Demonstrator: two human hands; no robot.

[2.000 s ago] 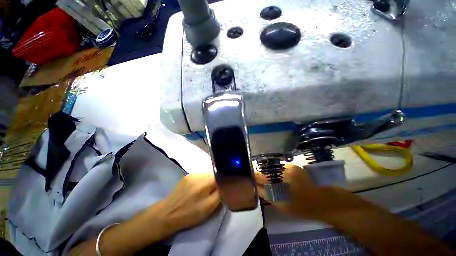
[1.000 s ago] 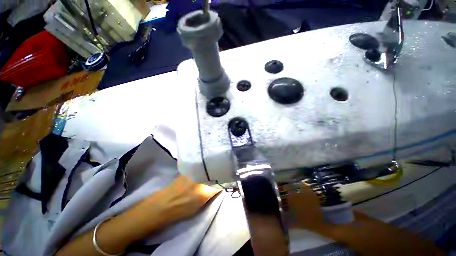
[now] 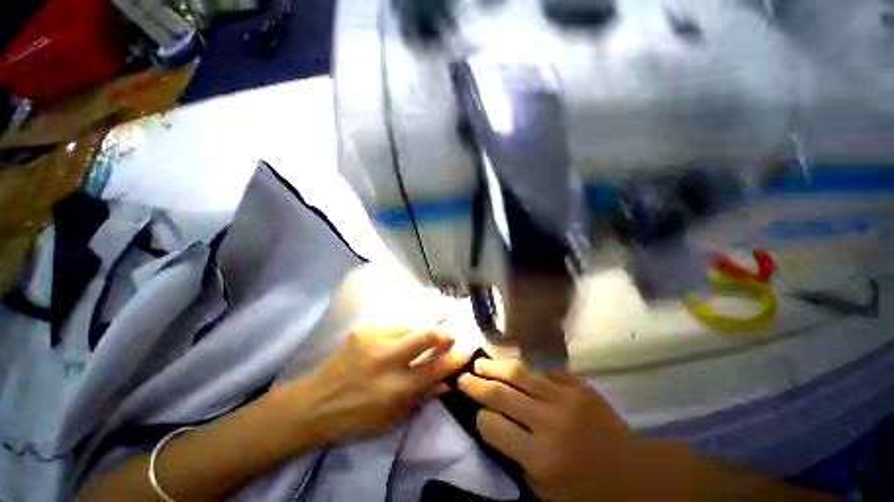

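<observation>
Pale grey garment panels (image 3: 250, 284) with dark edges lie bunched left of the needle area and under my left forearm. My left hand (image 3: 377, 377) presses on the pale cloth, fingertips at a black fabric piece (image 3: 475, 417) just in front of the needle area. My right hand (image 3: 549, 422) has its fingertips on that black piece from the right, close to my left fingertips. The sewing machine head (image 3: 627, 108) is blurred. Its chrome guard (image 3: 534, 167) hides part of the needle area; the needle and foot cannot be made out clearly.
Scissors with red and yellow handle loops (image 3: 733, 312) lie under the machine arm, with a thin dark tool (image 3: 838, 298) to their right. A red basket (image 3: 64, 49) and brown cardboard (image 3: 147, 93) are at the upper left. The white table (image 3: 235, 127) extends behind the cloth.
My right hand has come from behind the guard to the front of the needle area, onto the black piece. My left hand is beside it. The grey cloth's peak stands higher; the camera view has shifted.
</observation>
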